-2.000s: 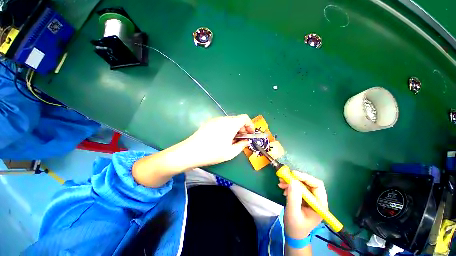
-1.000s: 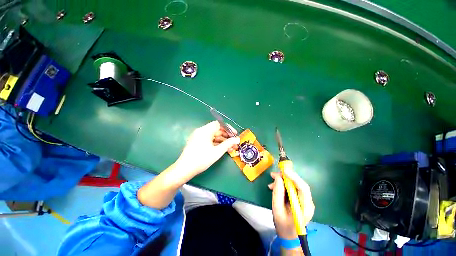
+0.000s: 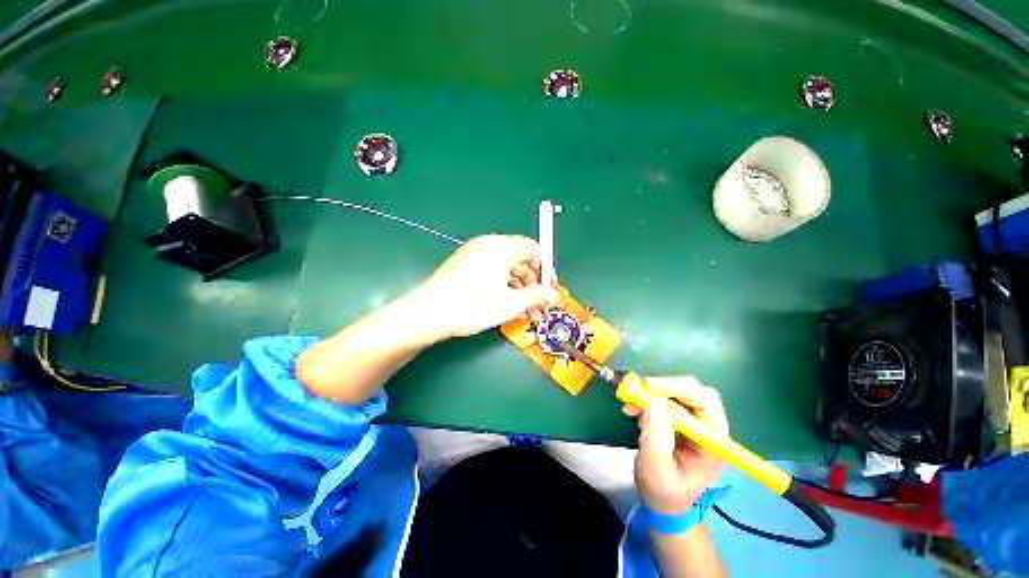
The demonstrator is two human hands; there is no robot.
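The orange soldering fixture (image 3: 589, 375) lies on the green mat in front of me, with a round motor stator (image 3: 560, 333) seated in it. My left hand (image 3: 493, 287) holds slim pale tweezers (image 3: 546, 241) pointing up, its fingertips at the fixture's upper left edge. Solder wire (image 3: 372, 210) runs from the spool to this hand; its end is hidden. My right hand (image 3: 682, 443) holds the yellow soldering iron (image 3: 722, 445). The iron's tip reaches the lower right rim of the stator; exact contact is too small to tell.
The solder spool (image 3: 186, 198) stands left. A whitish cleaner cup (image 3: 774, 189) stands right, a black fan (image 3: 891, 378) far right. One disc (image 3: 376, 154) lies on the mat; several more line the belt, one (image 3: 562, 84) straight ahead. A blue sleeve (image 3: 993, 497) shows lower right.
The right hand has brought the iron's tip down and left onto the stator. The tweezers have swung from leaning left to nearly upright. The camera view has shifted.
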